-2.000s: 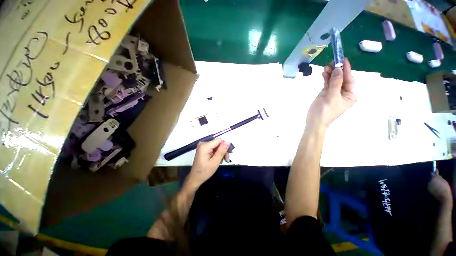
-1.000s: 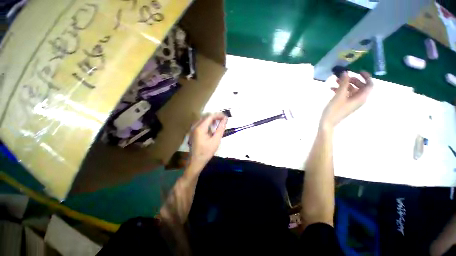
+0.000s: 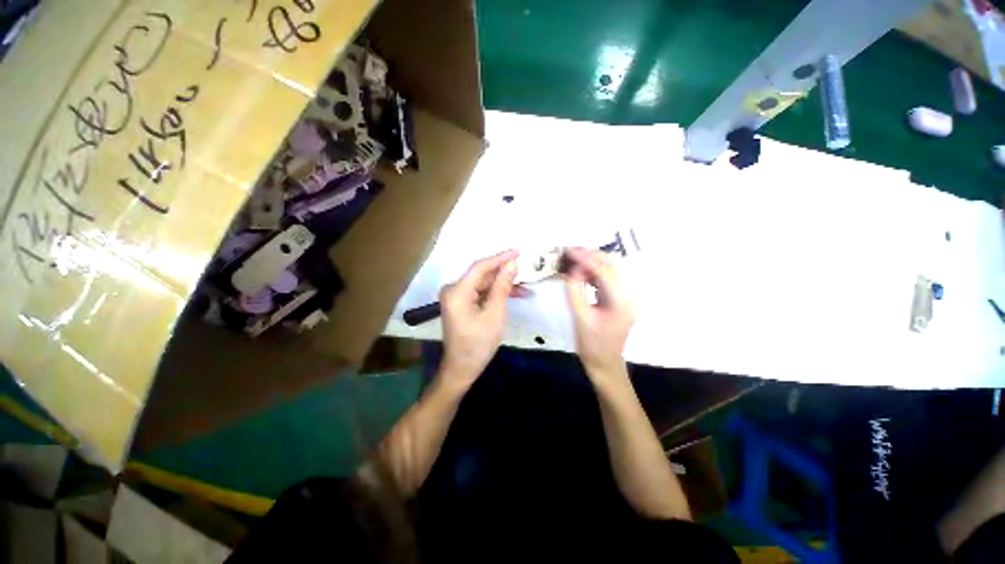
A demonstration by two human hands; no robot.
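Note:
My left hand [image 3: 481, 312] holds one end of a small beige piece [image 3: 537, 267] over the white work sheet [image 3: 771, 242]. My right hand [image 3: 598, 305] is at the other end of the piece, its fingertips pinching a small dark part [image 3: 566, 261]. The fingers hide much of both. The small hammer lies on the sheet behind my hands. The end of its black grip [image 3: 422, 314] shows at the left and its metal head [image 3: 629, 240] at the right.
At the left stands a large open carton [image 3: 441, 182] of mixed shells. A grey post [image 3: 760, 94] stands at the far edge, with a black cluster [image 3: 744, 148] at its foot and a clear tube [image 3: 834, 101] beside it. Another person's arm [image 3: 979, 509] shows at the lower right.
My right hand has moved left from the foot of the post to my left hand. The beige piece now shows between them. The clear tube, earlier in my right hand, stands beside the post.

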